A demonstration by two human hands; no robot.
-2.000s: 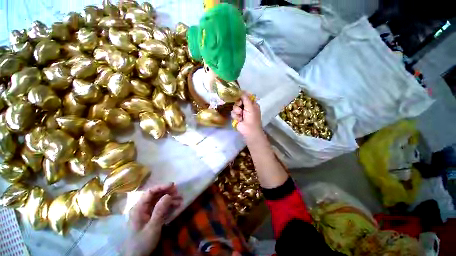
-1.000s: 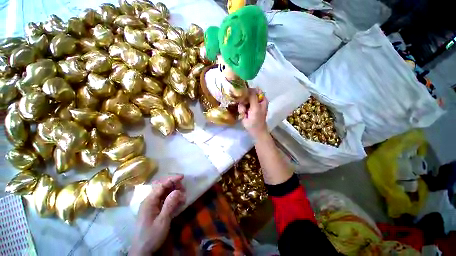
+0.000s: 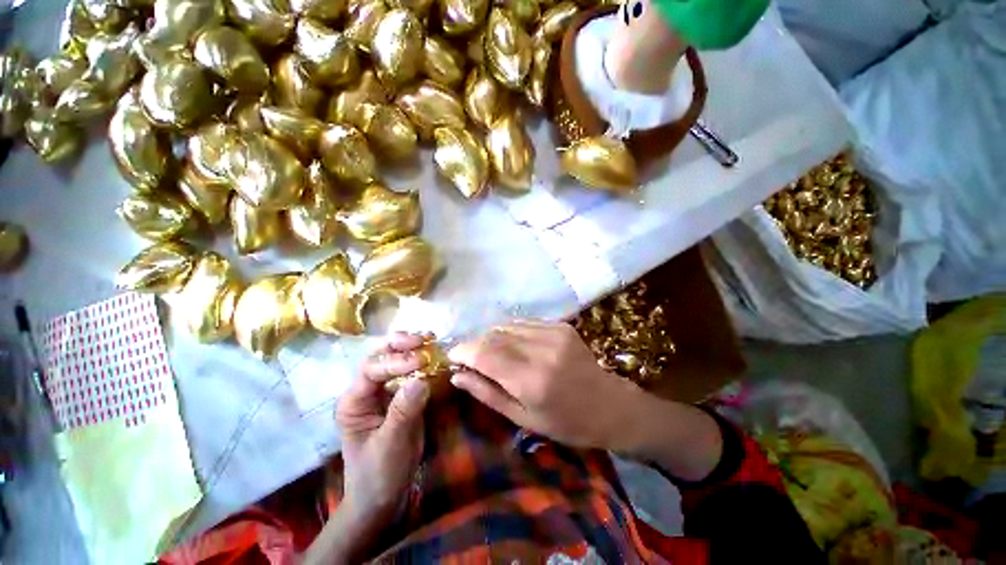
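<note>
A small crumpled gold piece (image 3: 428, 360) is between my hands at the table's front edge, above my lap. My left hand (image 3: 386, 414) holds it with the fingers and thumb. My right hand (image 3: 541, 381) touches its right side with pinched fingertips; whether a needle or thread is there is too fine to see. Stuffed gold ingots (image 3: 259, 166) lie heaped on the table (image 3: 485, 259), with several in a row near its front. The plush figure (image 3: 651, 77) stands at the back, its green hat cut off by the top edge, with a gold ingot (image 3: 599, 163) at its front.
A dark metal tool (image 3: 714, 144) lies right of the figure. A box (image 3: 701, 320) of small gold pieces is below the table edge. A white sack (image 3: 905, 243) of gold pieces is at the right. A red-marked sheet (image 3: 110, 364), yellow paper (image 3: 127, 475) and pen (image 3: 30, 337) lie left.
My right hand has left the plush figure's front and come down to my left hand. A small gold piece now shows between them. The view has shifted, showing more of the left table and my lap.
</note>
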